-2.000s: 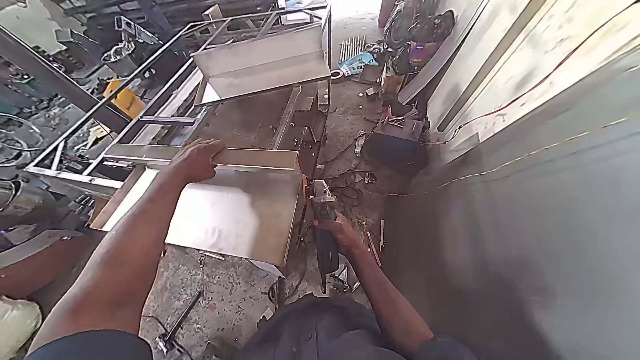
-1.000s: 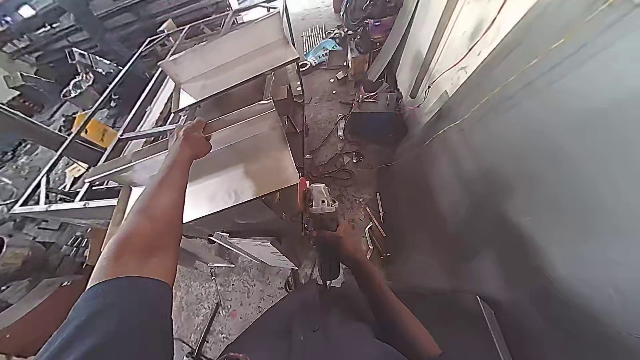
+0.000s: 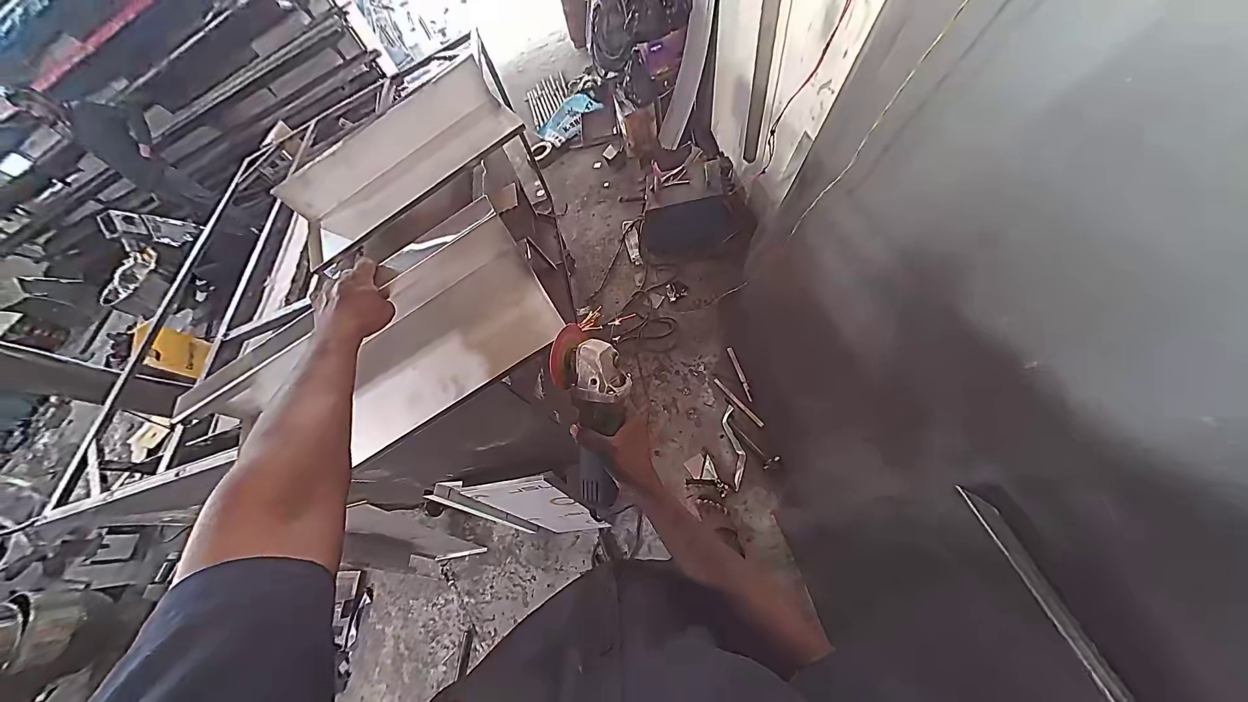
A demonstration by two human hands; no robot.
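Note:
My right hand [image 3: 616, 444] is closed around the body of an angle grinder [image 3: 600, 375] at the centre. Its orange-red disc [image 3: 564, 356] meets the right end of a bent sheet-metal piece [image 3: 458, 336], and orange sparks [image 3: 597, 320] show there. My left hand [image 3: 353, 300] grips the raised far edge of that same piece, its fingertips partly hidden. Beyond it lies a second bent metal sheet [image 3: 400, 146], resting across a metal frame [image 3: 224, 210].
A person [image 3: 112, 141] is at the far left among stacked metal bars. Cables [image 3: 653, 327], metal offcuts [image 3: 731, 448] and a dark box [image 3: 687, 226] lie on the floor to the right. A yellow case [image 3: 174, 351] sits at left. A large grey panel [image 3: 1024, 292] fills the right side.
The sheet piece is tilted differently from two seconds ago, its right end turned up and away. Sparks now show at the disc. My hands keep their holds, and the view has shifted.

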